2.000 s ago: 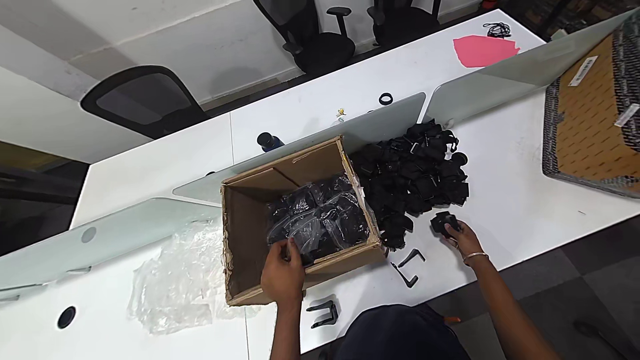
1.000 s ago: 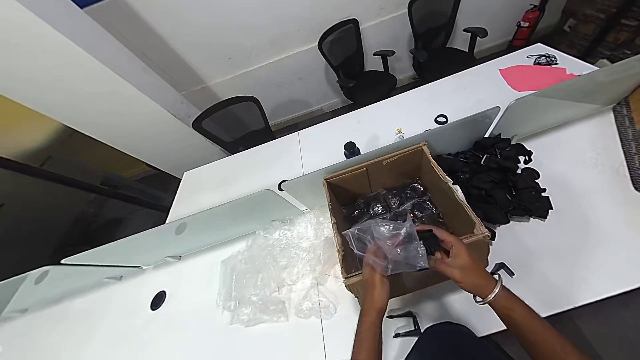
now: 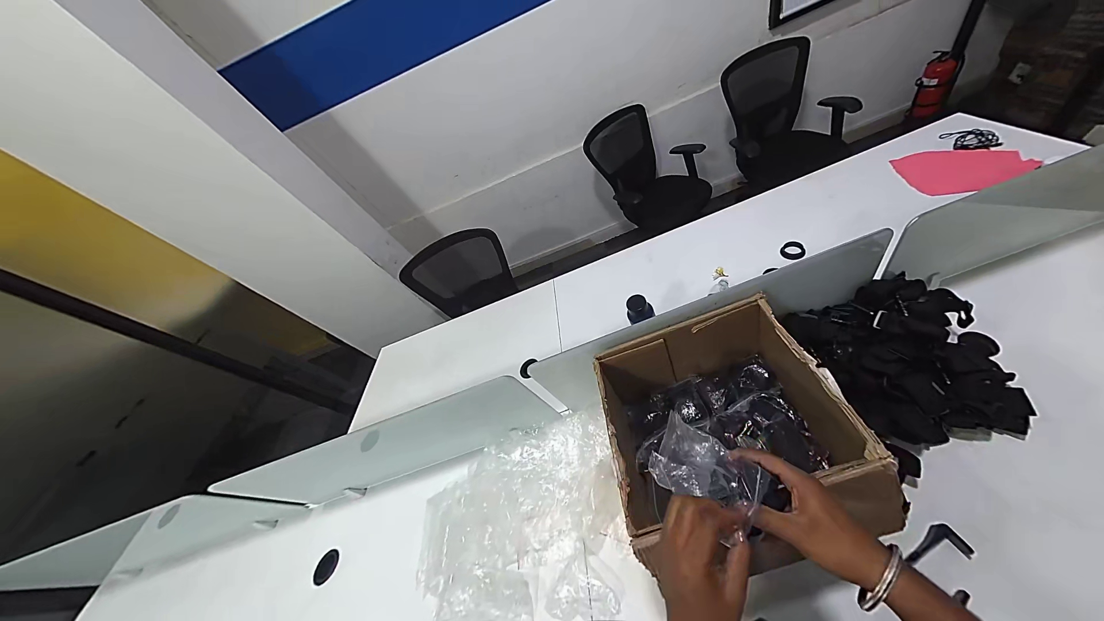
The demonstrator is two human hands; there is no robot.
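Over the near side of a cardboard box (image 3: 849,410), my left hand (image 3: 703,548) and my right hand (image 3: 798,509) both pinch a clear plastic bag (image 3: 694,457). Whether a dark item sits inside this bag I cannot tell. Several dark items in clear wrapping (image 3: 759,414) lie in the box below. A heap of black items with straps (image 3: 923,371) spreads on the white desk right of the box. Left of the box lies a pile of clear plastic bags (image 3: 517,517).
Glass partitions (image 3: 431,444) run along the desk behind the box. A black bracket-like part (image 3: 944,539) lies near my right wrist. Beyond the partition stand a dark bottle (image 3: 639,309) and a black ring (image 3: 792,250), with a pink sheet (image 3: 957,171) farther right.
Two seconds ago my right hand held a black item beside the heap; it has since moved left to the box and joined my left hand at the bag. The view has swung left and up.
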